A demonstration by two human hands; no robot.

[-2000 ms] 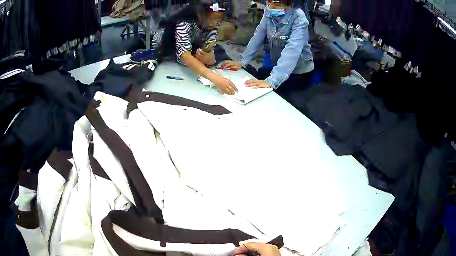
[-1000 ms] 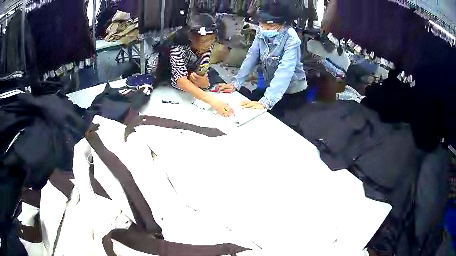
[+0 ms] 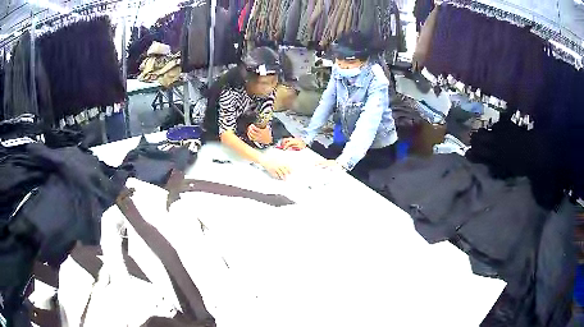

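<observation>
White garments (image 3: 256,255) lie in an overlapping pile on the table in front of me, mostly overexposed to blank white. Their dark brown waistbands show as strips: one (image 3: 160,246) runs down the left part of the pile, another (image 3: 234,191) lies across its far end. Part of a further dark waistband (image 3: 179,319) is cut off by the bottom edge. Neither my left hand nor my right hand is in the picture.
Two people stand at the far end of the pale table (image 3: 118,150), their hands on it. Dark garments are heaped left (image 3: 57,185) and right (image 3: 461,198). Racks of hanging clothes (image 3: 77,64) stand behind. A small dark object (image 3: 221,161) lies near the far end.
The view has tilted up, so the pile and table sit lower and more racks show. The hand at the near waistband two seconds ago is out of the picture.
</observation>
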